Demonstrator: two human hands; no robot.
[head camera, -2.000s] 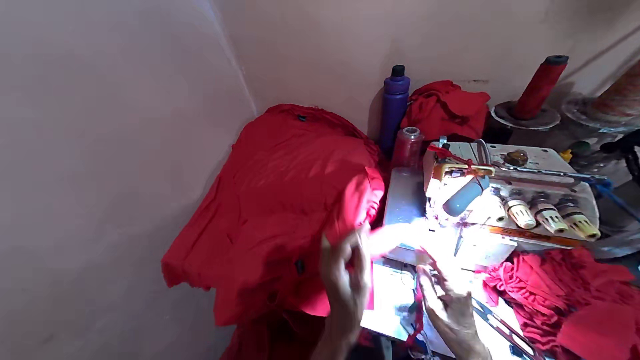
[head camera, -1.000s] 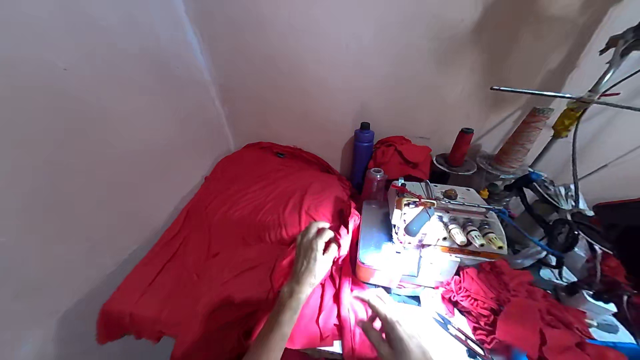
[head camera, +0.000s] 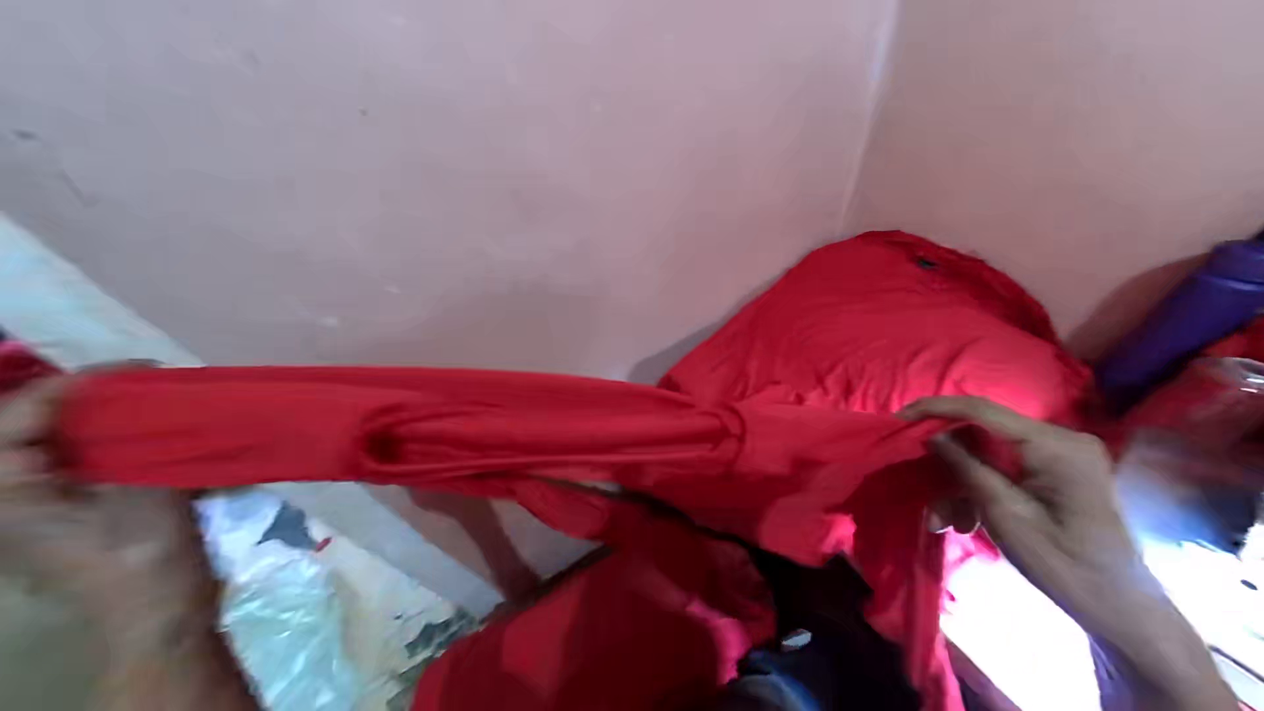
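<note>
A red fabric garment piece (head camera: 553, 425) is stretched sideways across the view, with a gathered, folded opening along its middle. My left hand (head camera: 59, 454), blurred at the left edge, grips one end. The other end is pinched between the thumb and fingers of my right hand (head camera: 997, 474), and loose cloth hangs below it. Behind my right hand lies a large heap of red fabric (head camera: 889, 326). More red cloth (head camera: 612, 632) hangs lower down at the centre.
A purple bottle (head camera: 1185, 316) stands at the right, beside a blurred clear container (head camera: 1205, 405). Pinkish walls meet in a corner behind the heap. Crumpled clear plastic (head camera: 286, 612) lies on the floor at lower left.
The view has swung far left, and the sewing machine has left it. My hands have moved wide apart, with red cloth now pulled taut between them.
</note>
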